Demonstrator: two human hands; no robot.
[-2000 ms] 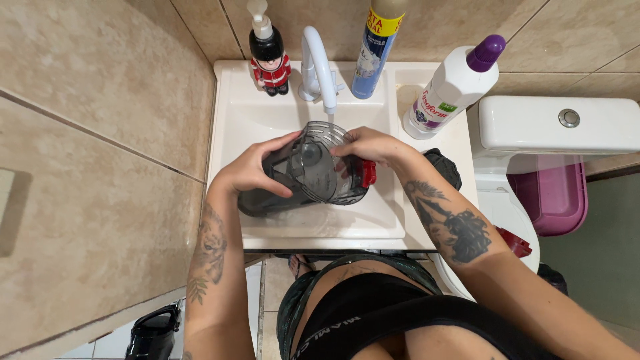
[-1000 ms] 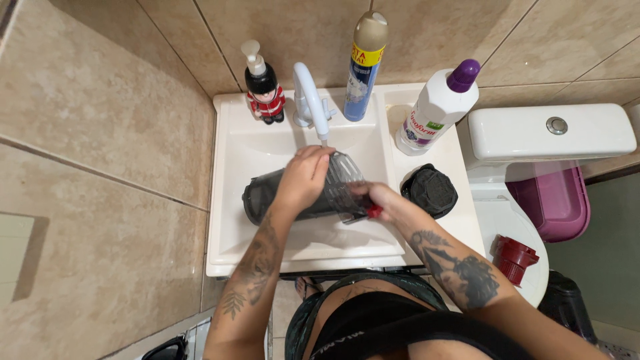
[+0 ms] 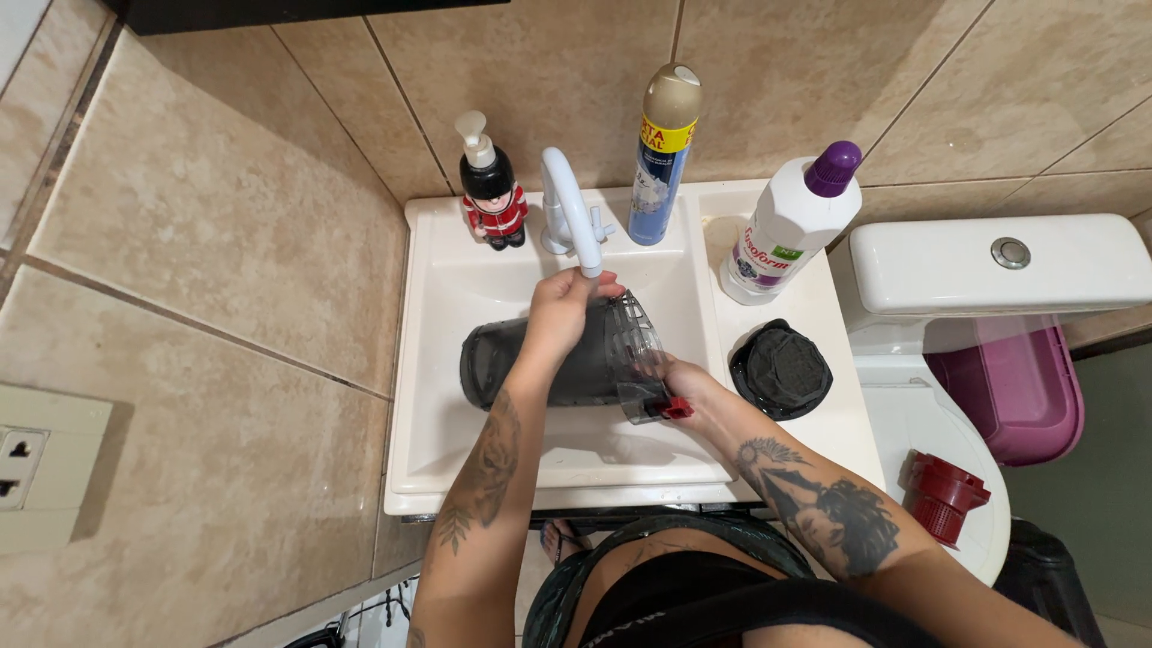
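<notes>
A smoky clear plastic vacuum cleaner dust container (image 3: 576, 360) lies on its side in the white sink basin (image 3: 432, 432), its open rim facing right. My right hand (image 3: 679, 387) is shut on that rim, beside a small red latch. My left hand (image 3: 576, 301) is under the spout of the white faucet (image 3: 569, 207), above the container; its fingers are partly bent and nothing shows in them. Whether running water falls on them is hard to tell. A wet-looking black filter (image 3: 781, 369) rests on the counter right of the basin.
Behind the basin stand a soldier-shaped soap dispenser (image 3: 493, 198) and an aerosol can (image 3: 663, 162). A white bottle with a purple cap (image 3: 792, 225) is at the back right. A red plastic vacuum part (image 3: 945, 497) lies on the toilet lid (image 3: 976, 450), near a purple bin (image 3: 1026, 387).
My left hand has gone from the container's side, two seconds ago, to under the faucet spout. My right hand has stayed at the rim end. The view has shifted.
</notes>
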